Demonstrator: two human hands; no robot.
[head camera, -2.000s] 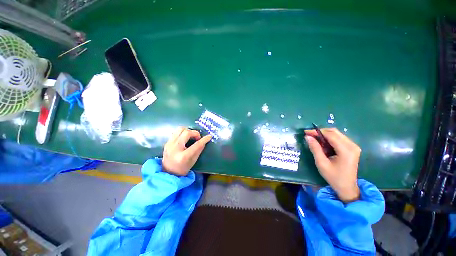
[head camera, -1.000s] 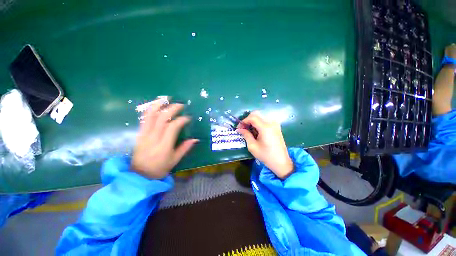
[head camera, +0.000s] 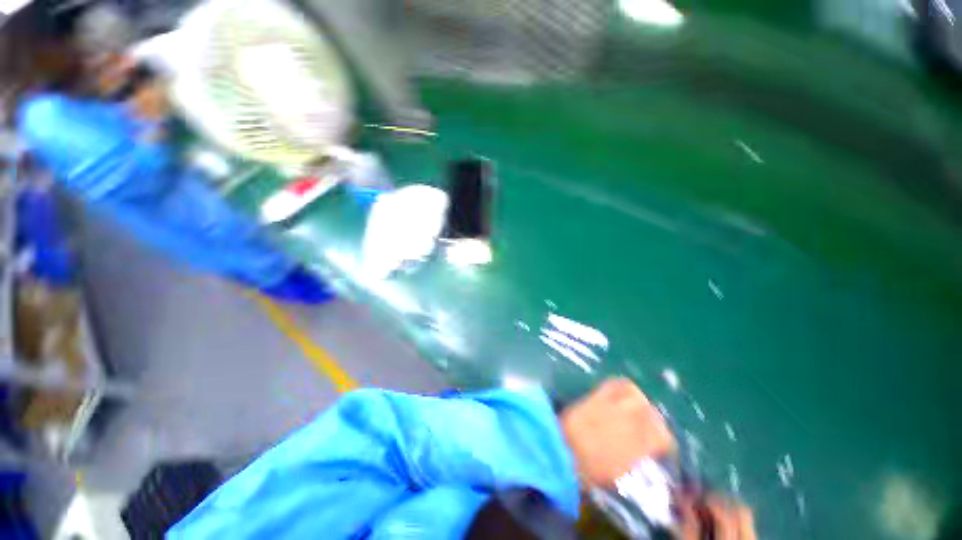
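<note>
The view is heavily blurred. My left hand (head camera: 617, 427) is at the bottom right, by the bench edge, its fingers too smeared to read. My right hand (head camera: 726, 519) is partly cut off by the bottom edge, close to my left one; whether it holds anything is unclear. A white sheet with dark marks (head camera: 646, 492) lies between the two hands. A second white sheet (head camera: 573, 340) lies on the green mat beyond my left hand. Tiny white specks (head camera: 672, 377) are smeared across the mat near the hands.
The smartphone (head camera: 469, 198), a crumpled plastic bag (head camera: 404, 228) and a red-and-white item (head camera: 301, 196) are on the bench to the left. A fan (head camera: 258, 84) stands behind them. A person in a blue smock (head camera: 127, 169) is at the upper left.
The head view has swung left, bringing the fan and a person into view and the black tray out. My left hand has moved from the left sheet to beside the other sheet and my right hand.
</note>
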